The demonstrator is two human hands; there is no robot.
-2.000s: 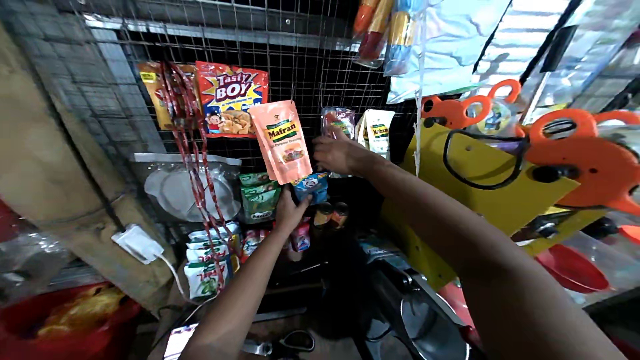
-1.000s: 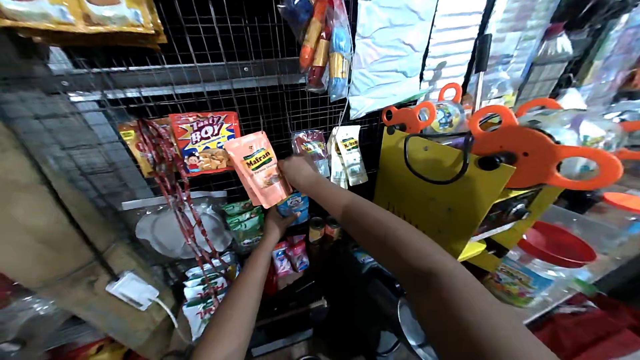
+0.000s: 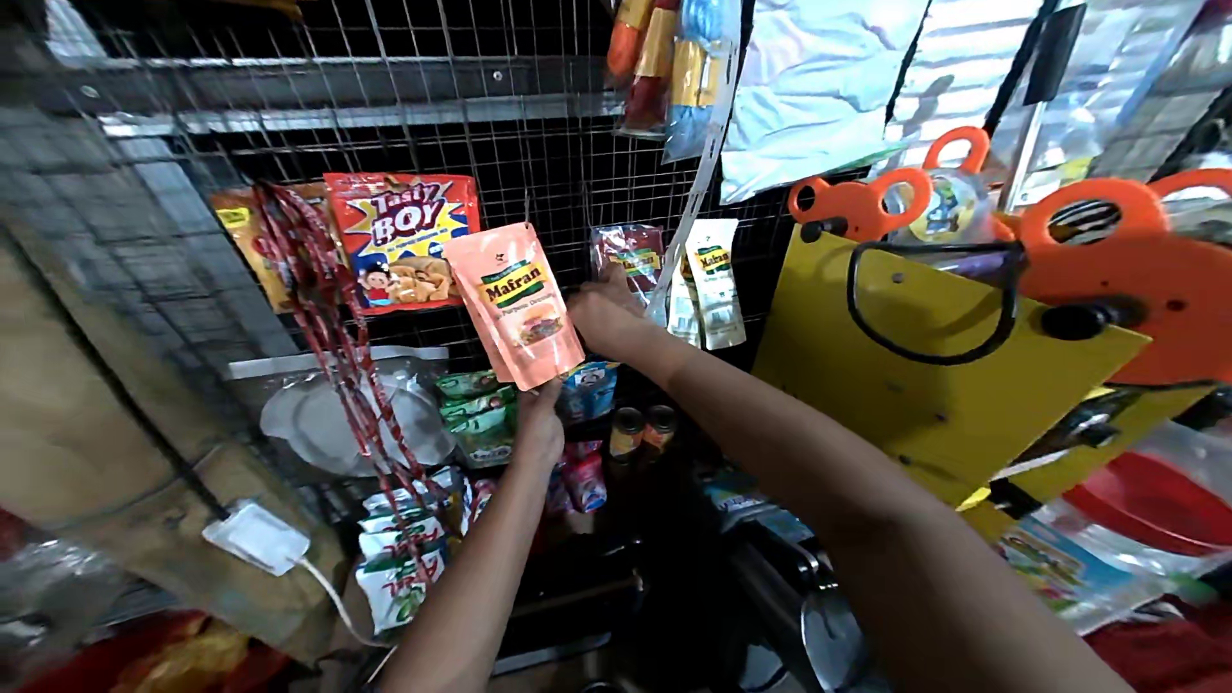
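Orange Mafran pouches [image 3: 525, 306] hang on a wire grid rack, the front one tilted. My left hand [image 3: 540, 423] is raised at their bottom edge, its fingertips touching or just behind it. To the right of them, my right hand [image 3: 608, 313] reaches to a dark red Mafran packet [image 3: 630, 258], fingers at its front; whether they grip it is unclear. White Mafran packets [image 3: 710, 284] hang right of that hand. On the left is a red Tasty Boy packet [image 3: 404, 241], partly behind strings of red sachets [image 3: 322, 289]. Green packets [image 3: 476, 414] and a blue packet [image 3: 589, 390] hang below.
A yellow panel [image 3: 905, 356] with a black handle and orange animal-shaped items [image 3: 1136, 279] stand at right. A white power adapter [image 3: 258, 536] with a cable sits lower left. Small jars [image 3: 628, 431] stand below the rack; a steel pot [image 3: 833, 635] is at the bottom.
Both hands stay around the orange pouches and the dark red packet, with only small shifts. The view has swung about and moved nearer to the rack.
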